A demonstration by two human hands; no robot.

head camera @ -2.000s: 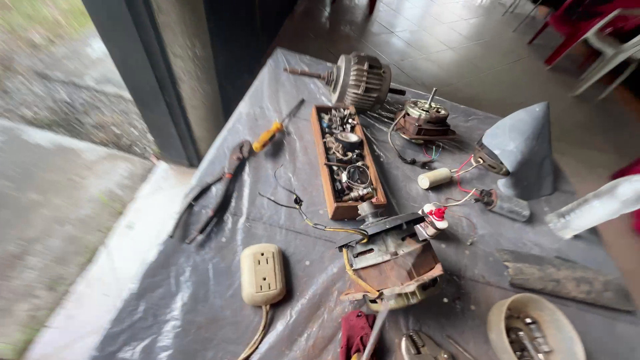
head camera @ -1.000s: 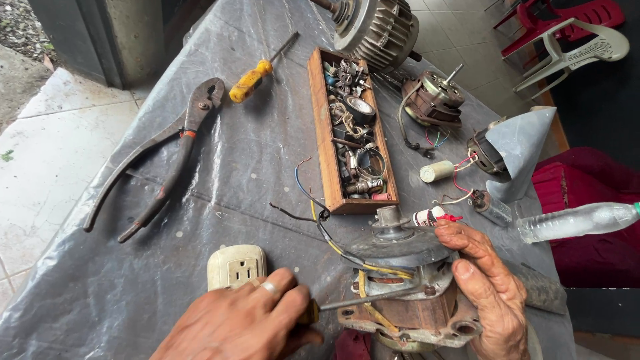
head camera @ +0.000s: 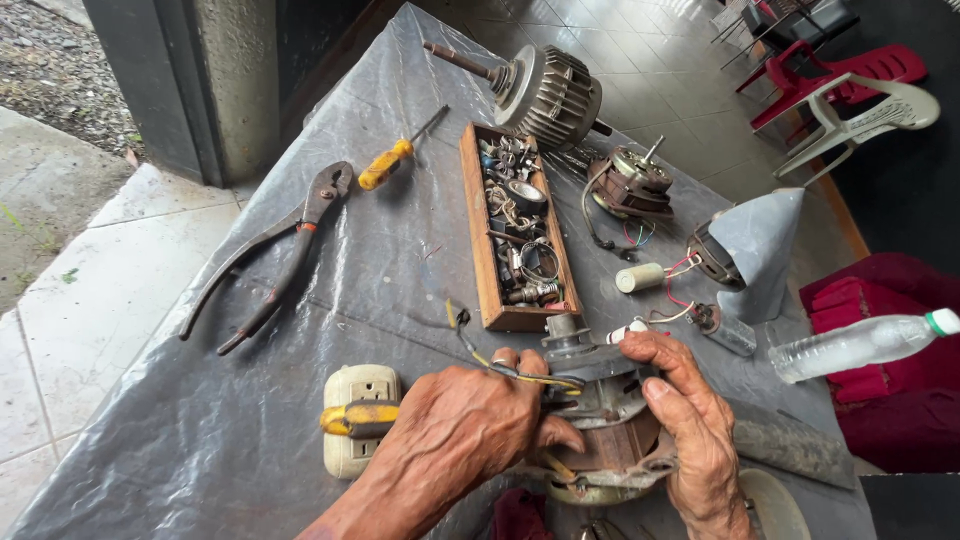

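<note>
An electric motor [head camera: 611, 442] with a rusty core and a dark pulley stands at the lower middle. My left hand [head camera: 472, 420] grips its left side, fingers by the yellow and black wires [head camera: 517, 371]. On its right side my right hand [head camera: 690, 427] is closed around the housing and the pulley's edge. A yellow-and-black screwdriver handle [head camera: 360, 418] lies across the cream power outlet [head camera: 361, 386], reaching under my left hand; its far end is hidden. Slip-joint pliers [head camera: 300, 240] and a yellow-handled screwdriver [head camera: 390, 161] lie at the upper left.
Behind the motor is a wooden box [head camera: 487, 277] of small parts. Farther back stand a finned motor [head camera: 551, 97] and a smaller motor [head camera: 634, 184]. A capacitor [head camera: 640, 278], a plastic bottle [head camera: 862, 346] and a dark metal piece [head camera: 795, 442] are at the right.
My left hand has moved from the screwdriver handle to the motor's left side and wires. The screwdriver handle now rests across the outlet. My right hand stays on the motor.
</note>
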